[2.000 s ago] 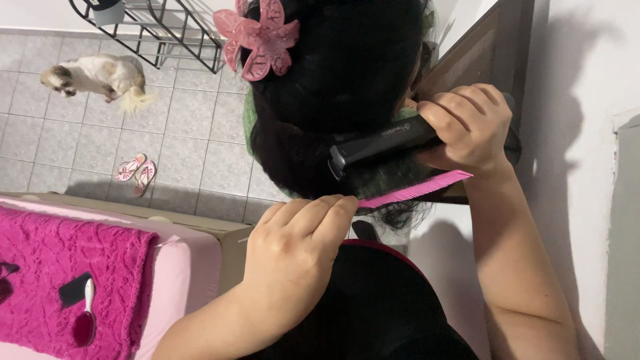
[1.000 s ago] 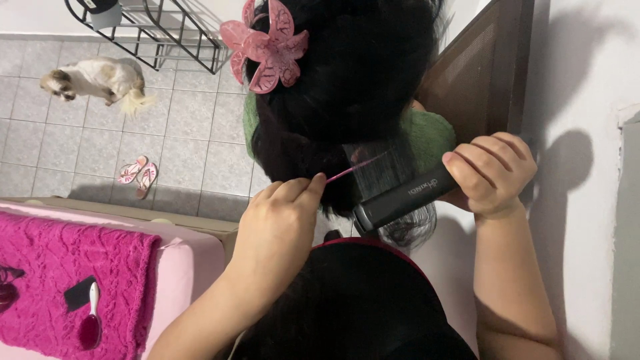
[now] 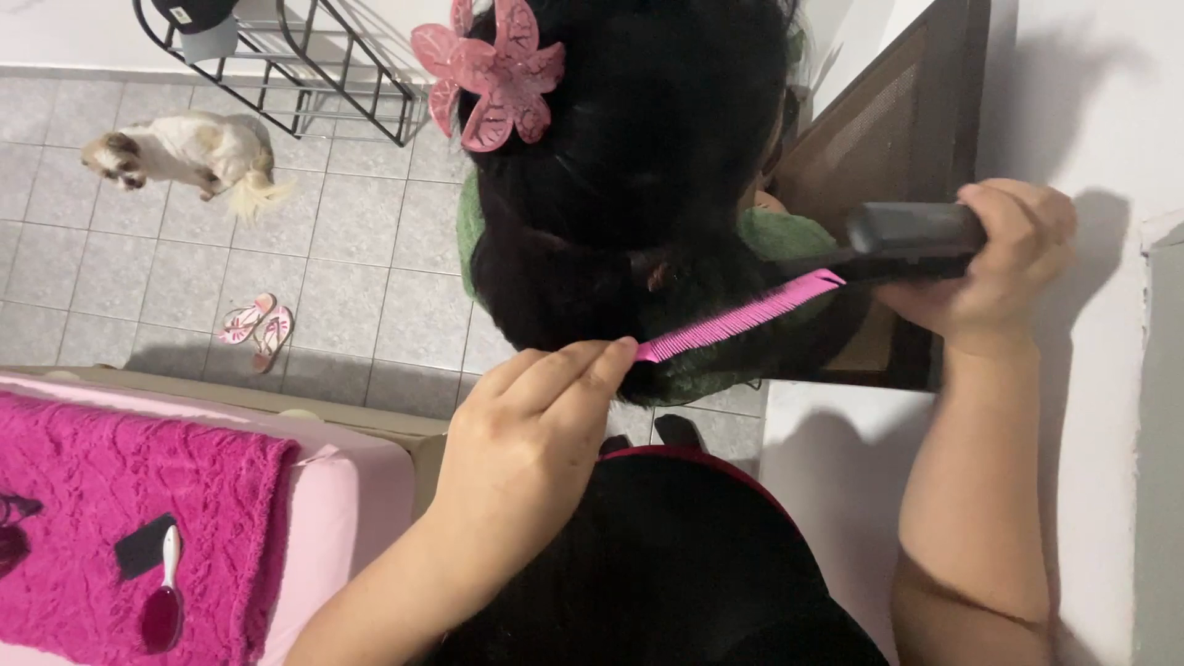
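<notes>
Dark hair (image 3: 629, 120) of a seated person fills the upper middle, part of it gathered by a pink flower-shaped hair claw clip (image 3: 504, 74). My left hand (image 3: 536, 425) pinches the end of a pink fine-toothed comb (image 3: 749, 319), which slants up to the right across the lower hair. On the right, my right hand (image 3: 1004, 254) grips a black hair straightener (image 3: 916, 231). Its plates look apart, and the comb's tip lies close to the lower one. Whether any hair is between the plates cannot be told.
A bed at lower left bears a magenta blanket (image 3: 83, 444) with a hairbrush (image 3: 165, 601) on it. Flip-flops (image 3: 259, 333) and a dog (image 3: 185, 157) are on the tiled floor by a black metal rack (image 3: 324, 69). A brown panel (image 3: 860, 157) and white wall stand at right.
The straightener, closed over a thin section of hair a second ago, is now apart and farther up and right in my right hand. The comb now shows along its full toothed length.
</notes>
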